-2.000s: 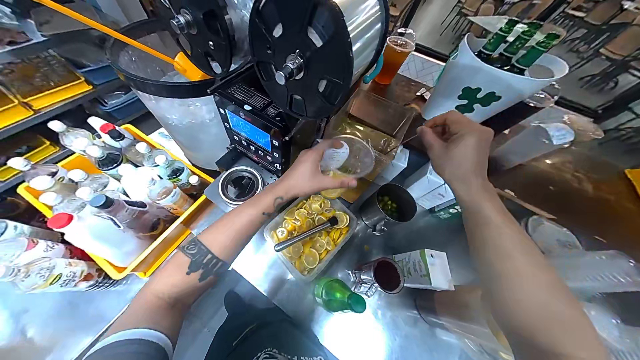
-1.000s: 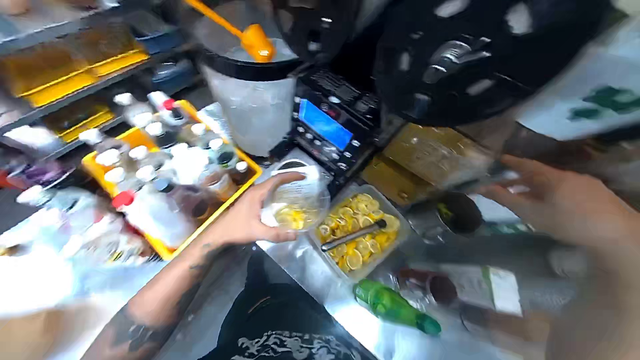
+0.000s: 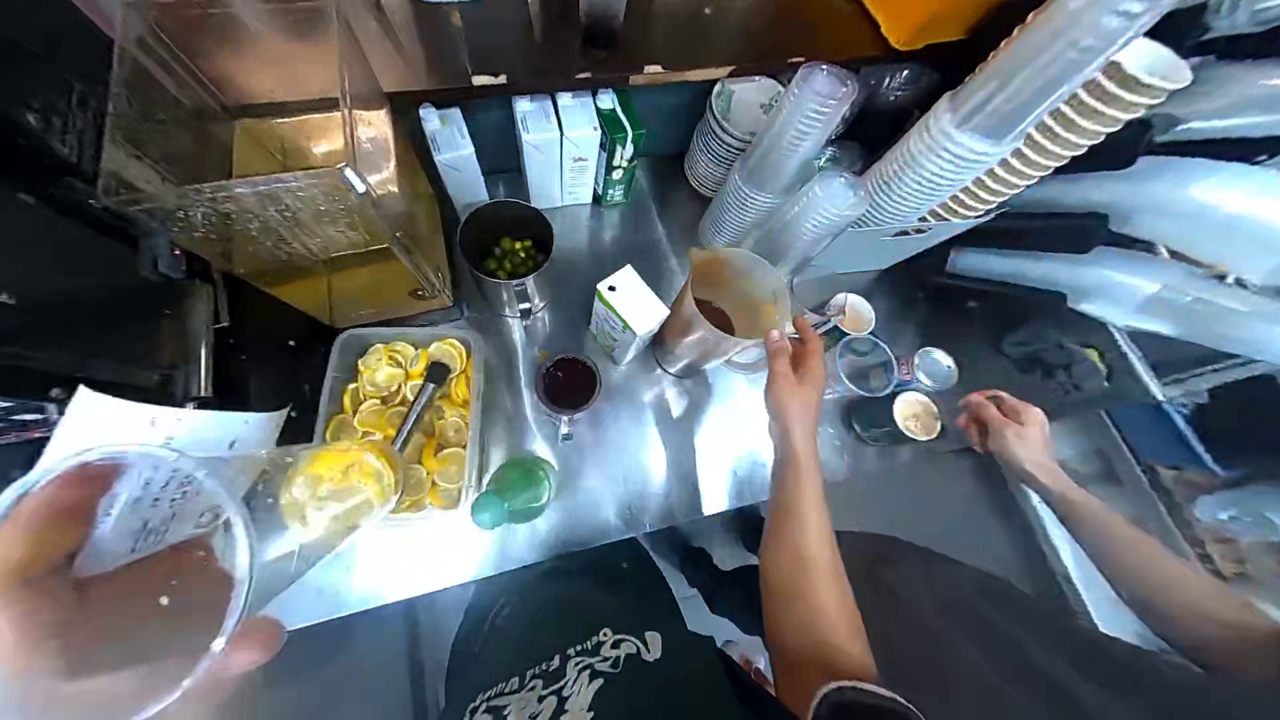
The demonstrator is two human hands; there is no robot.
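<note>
My left hand (image 3: 90, 570), close to the camera at the left edge, holds a tilted clear plastic cup (image 3: 230, 530) with lemon slices near its base. Below and beyond it, a plastic tub (image 3: 478, 420) holds sliced lemons and metal tongs with a dark tip. At centre right, my right hand (image 3: 795, 375) has its fingers on the handle side of a translucent pitcher (image 3: 735, 290) with brown liquid low inside; the grip is partly hidden. A glass cup of dark red liquid (image 3: 568, 384), a green bottle (image 3: 515, 490) and a white carton (image 3: 628, 312) stand between the tub and pitcher.
A co-worker's hand (image 3: 1005, 430) is beside open jars (image 3: 915, 415) at right. A metal jug with small green fruit (image 3: 505, 255) stands behind the tub. Cartons (image 3: 540, 150) and stacked cups (image 3: 790, 150) line the back. A clear dispenser (image 3: 280, 200) is at back left.
The view has swung right. My left hand has brought the cup closer to the camera and tilted it. My right hand is now at the pitcher; earlier it was raised near the metal jug.
</note>
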